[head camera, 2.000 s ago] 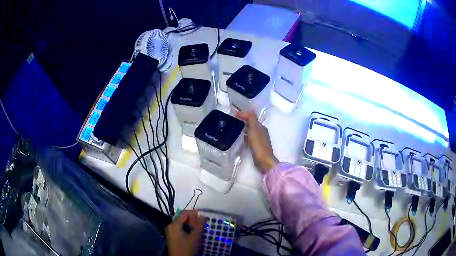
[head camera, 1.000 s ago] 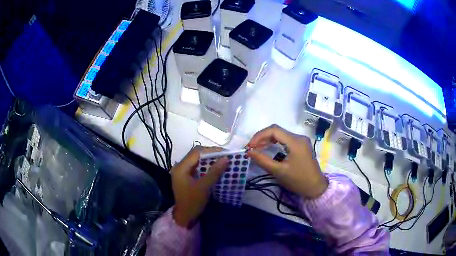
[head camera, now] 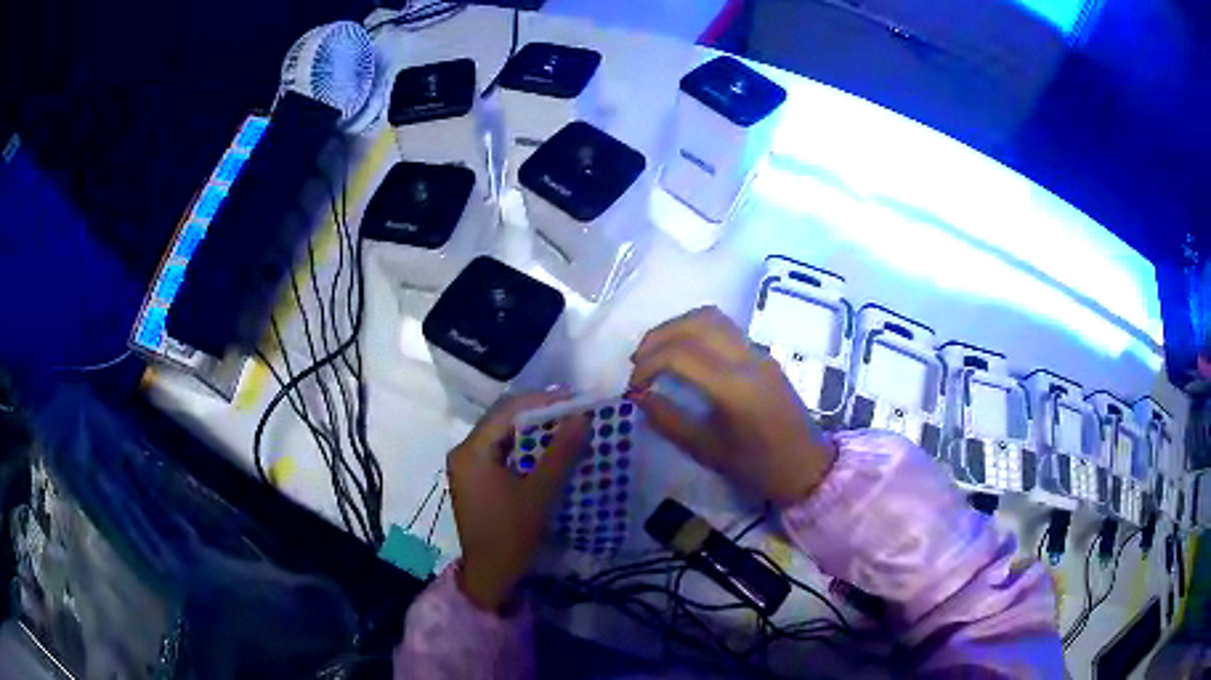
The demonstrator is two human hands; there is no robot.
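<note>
My left hand point(head camera: 511, 492) holds the QC sticker sheet point(head camera: 598, 485), a white sheet with rows of coloured dots, at the lower middle. My right hand point(head camera: 730, 405) has its thumb and fingertips at the sheet's top right edge; whether a sticker is between them cannot be told. Just beyond the hands, several white device units with glossy black tops stand upright; the nearest unit point(head camera: 494, 319) is right behind my left hand.
A row of units point(head camera: 896, 379) with grey-rimmed undersides lies at right, cables at their lower edges. A meter bank point(head camera: 199, 239) and mini fan point(head camera: 332, 73) stand at left. A teal binder clip point(head camera: 409, 550), black bar point(head camera: 717, 555) and cables lie near the hands. The lined crate point(head camera: 173, 558) is lower left.
My right hand has left the standing units and come to the sticker sheet, which my left hand has raised. In the last second the view has shifted; both hands remain at the sheet.
</note>
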